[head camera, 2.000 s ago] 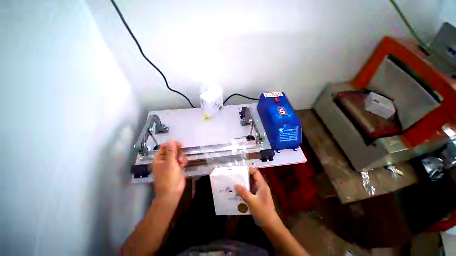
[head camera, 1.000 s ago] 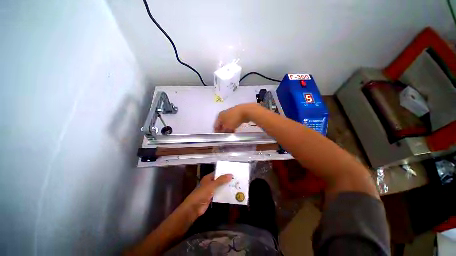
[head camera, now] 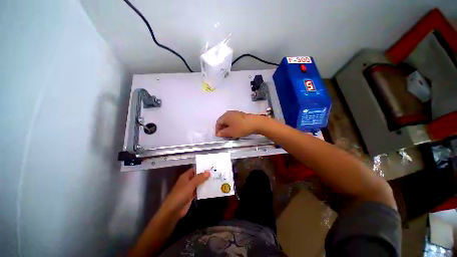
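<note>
My left hand (head camera: 184, 190) grips the left side of a white product box (head camera: 214, 180) with a round gold sticker, thumb on its face, just in front of the sealer. The box's far end is against the front of the silver sealing arm (head camera: 185, 148), which lies down across the strip. My right hand (head camera: 233, 125) is behind the bar with curled fingers, low over the white sealer worktable (head camera: 185, 105). Faint clear film shows on the plate near its fingertips; whether the fingers pinch it cannot be told.
A bagged white box (head camera: 217, 61) stands at the plate's back edge. A blue power unit (head camera: 303, 95) is at the sealer's right end. Further right is the shrink tunnel (head camera: 353, 95) with a white box (head camera: 418, 86) on its belt. A white wall rises at left and behind.
The sealing arm has come down onto the strip, covering the brown band. Two seconds ago my right hand held the box and my left was at the bar; now my left hand holds the box.
</note>
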